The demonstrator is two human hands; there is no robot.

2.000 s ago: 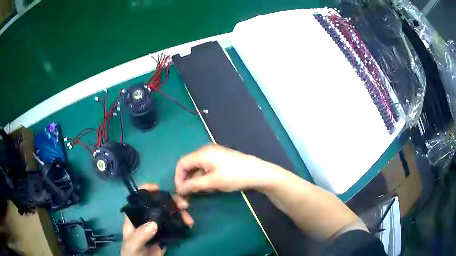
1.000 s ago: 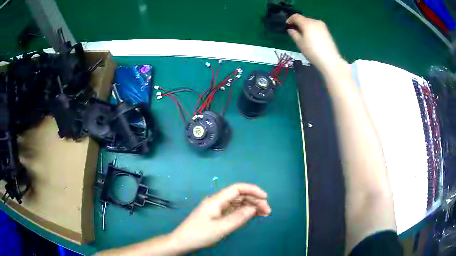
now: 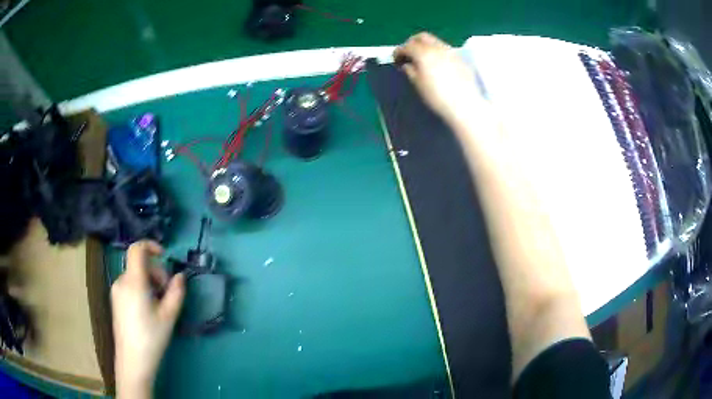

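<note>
My left hand is at the lower left, its thumb and fingers at the left side of a black plastic bracket, prongs pointing up; the grip is blurred. My right hand has its fingertips at the far end of the long black foam sheet; whether they pinch it is unclear. The sheet has a pale yellow left edge. Two short stacks of black speakers, the other nearer, stand between the hands with red leads and white plugs.
A brown carton of black brackets is at left, beside a blue phone. A black assembly with a trailing wire lies on the green belt beyond the pale rail. A white foam tray and clear plastic are at right.
My right hand has left the black assembly on the belt and come back to the sheet's far end. My left hand has moved to the loose bracket, whose prongs have turned from rightward to upward.
</note>
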